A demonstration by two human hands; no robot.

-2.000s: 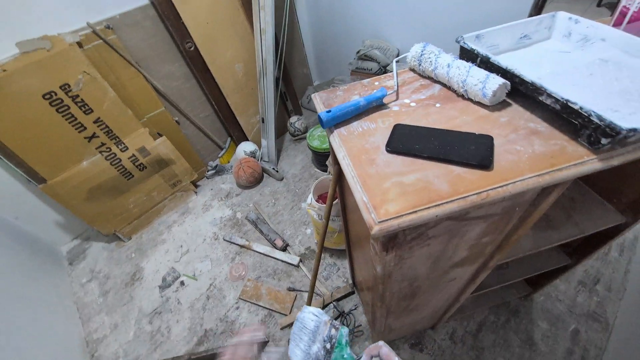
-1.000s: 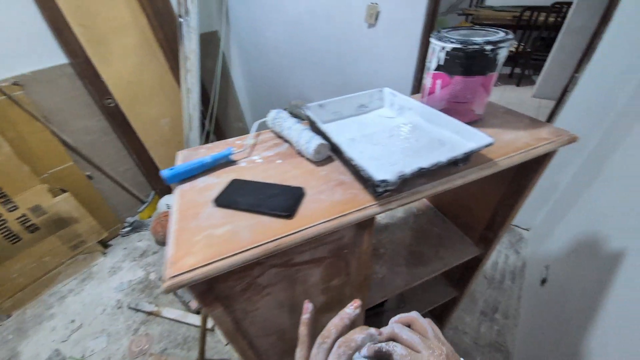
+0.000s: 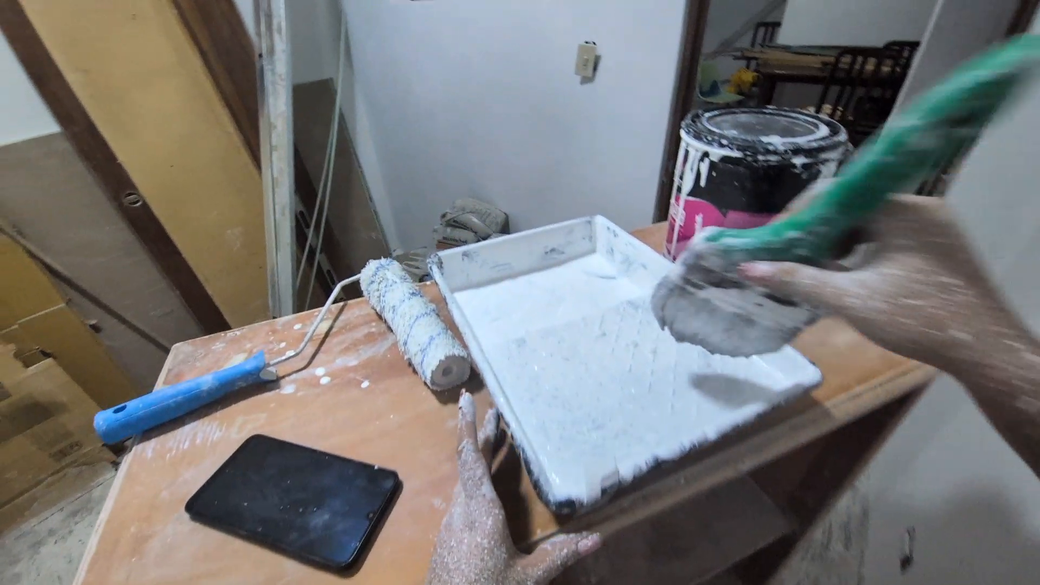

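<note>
My right hand (image 3: 902,284) grips a paintbrush by its green handle (image 3: 910,154); the paint-coated bristles (image 3: 723,309) hang over the right part of a paint tray (image 3: 520,252) that holds white paint. Speckled with paint, my left hand (image 3: 487,504) is at the tray's near left corner with its fingers apart, holding nothing. Whether it touches the tray I cannot tell. A paint roller with a blue handle (image 3: 187,398) and a fluffy sleeve (image 3: 414,325) lies left of the tray. Nearer, a black smartphone (image 3: 292,500) lies on the wooden cabinet top (image 3: 211,455).
Behind the tray stands a paint-streaked can (image 3: 756,179). Wooden boards (image 3: 162,146) and a metal bar (image 3: 278,162) lean at the left, above flattened cardboard (image 3: 49,422). A wall with a switch (image 3: 586,61) is behind the cabinet, and another wall (image 3: 975,479) stands at the right.
The view has swung right and nearer the tray. My hands, close together in front of the cabinet one second ago, are now apart, the right raised with the brush over the tray.
</note>
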